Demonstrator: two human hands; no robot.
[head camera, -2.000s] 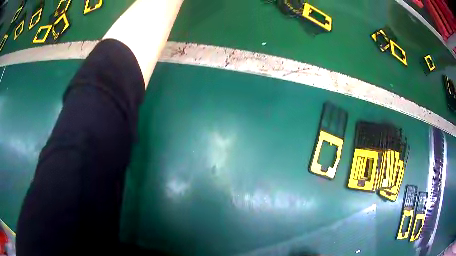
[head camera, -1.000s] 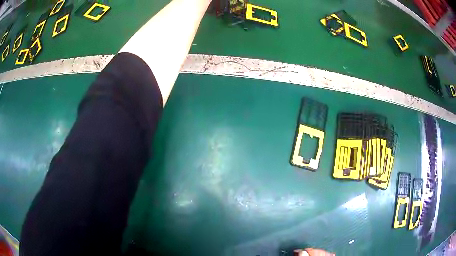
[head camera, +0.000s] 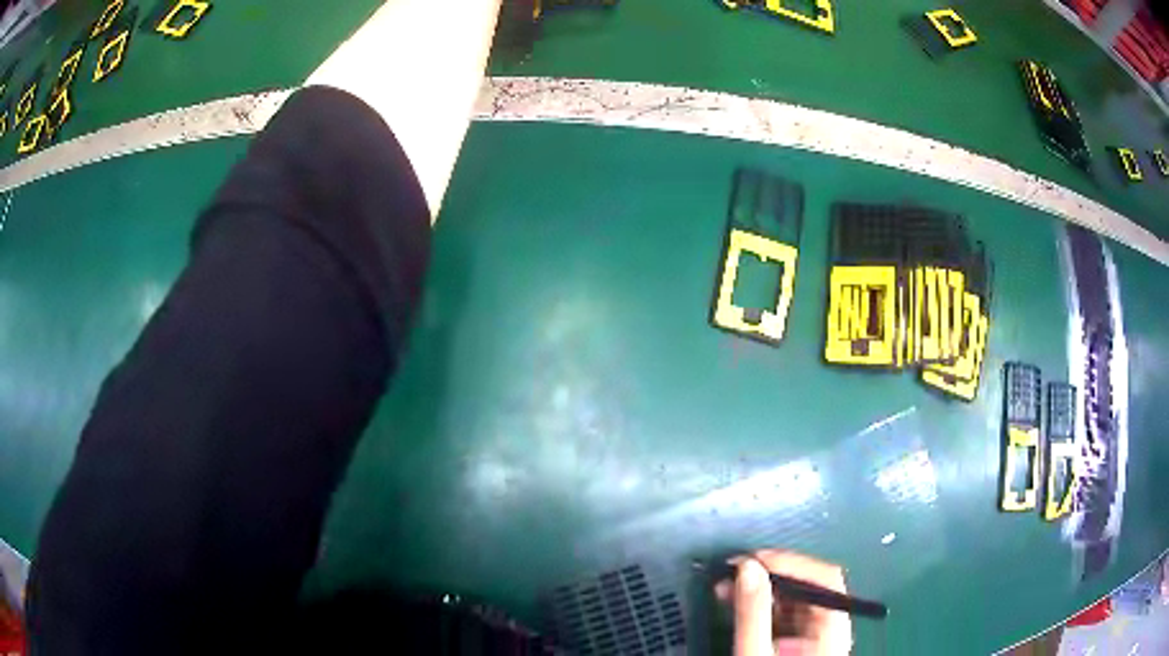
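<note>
My right hand (head camera: 792, 600) is at the bottom edge, partly cut off, holding slim black tweezers (head camera: 820, 593). Their tip points left, beside a clear sheet with rows of small black pieces (head camera: 622, 609). My left arm in a dark sleeve reaches up and forward; the left hand is beyond the top edge, out of view. A single yellow-and-black housing (head camera: 756, 285) lies on the green bench. A leaning row of stacked housings (head camera: 862, 314) is to its right.
Two housings (head camera: 1022, 468) lie at the right beside a dark-and-silver strip (head camera: 1094, 397). A worn whitish strip (head camera: 641, 108) crosses the green surface. More housings lie beyond it, at the far left (head camera: 110, 54) and far right (head camera: 1054, 109).
My right hand has come further into view with the tweezers, and the black rows now show. The view has shifted, so the housings appear higher. My left arm still reaches forward.
</note>
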